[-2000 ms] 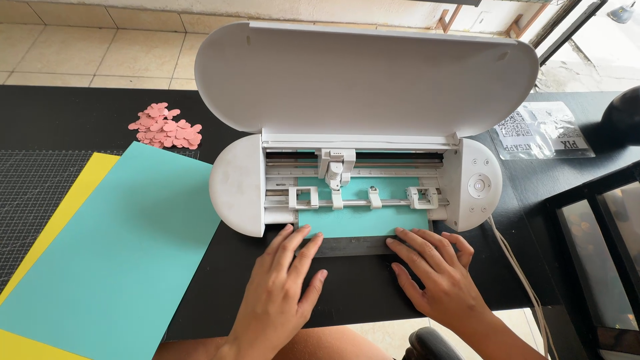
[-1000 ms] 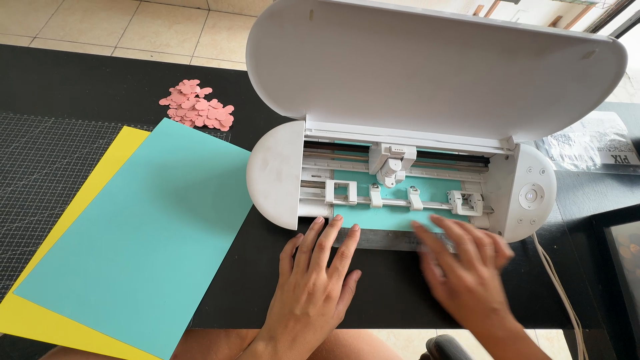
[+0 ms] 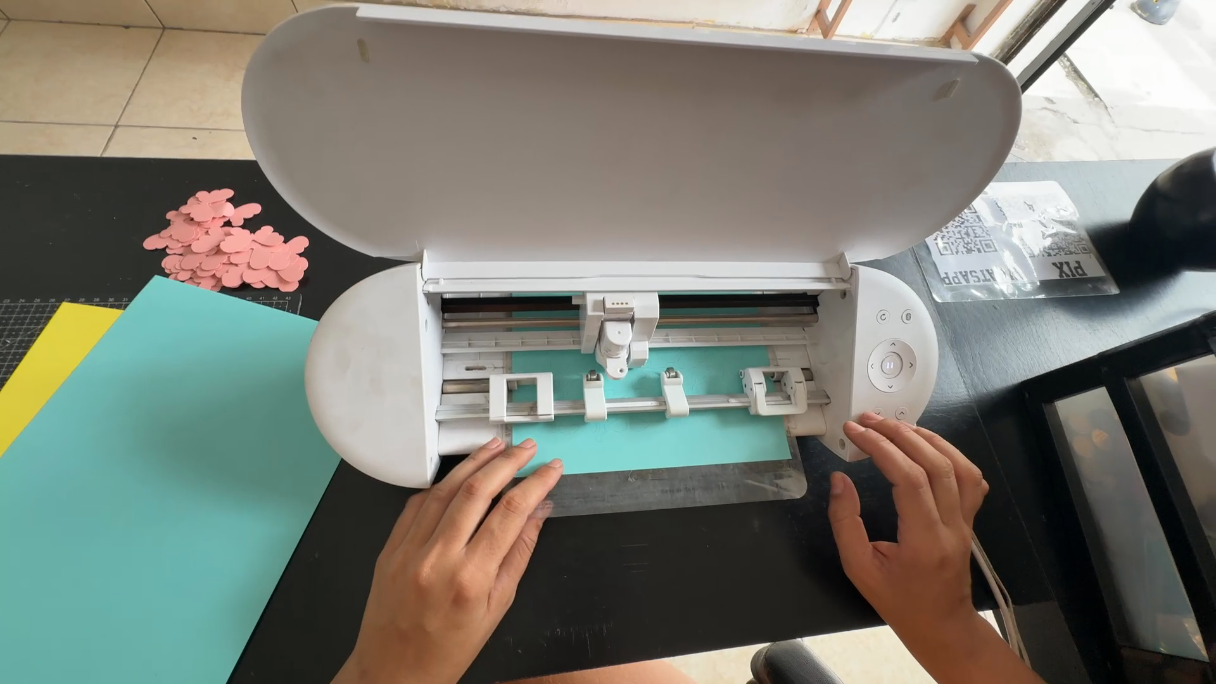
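A white desktop cutting machine (image 3: 372, 370) stands with its lid (image 3: 627, 142) raised. Turquoise paper (image 3: 655, 445) on a transparent mat (image 3: 665, 491) lies under the machine's roller bar, and the white carriage (image 3: 617, 332) is above the paper. My left hand (image 3: 465, 541) rests palm down, fingertips on the left front corner of the paper and mat. Beside the machine's right end, my right hand (image 3: 907, 513) has its fingers spread and holds nothing. Its fingertips are at the lower edge of the button panel (image 3: 891, 366); whether they press a button I cannot tell.
Large turquoise (image 3: 171, 456) and yellow (image 3: 57, 366) sheets lie at the left, partly over a dark cutting mat (image 3: 19, 332). Behind them is a pile of pink paper cutouts (image 3: 228, 242). A printed plastic pouch (image 3: 1021, 247), a black-framed case (image 3: 1111, 494) and white cables (image 3: 997, 594) are at the right.
My right hand has moved right, from the front edge of the paper and mat to the button panel's lower edge. My left hand stays at the left front corner.
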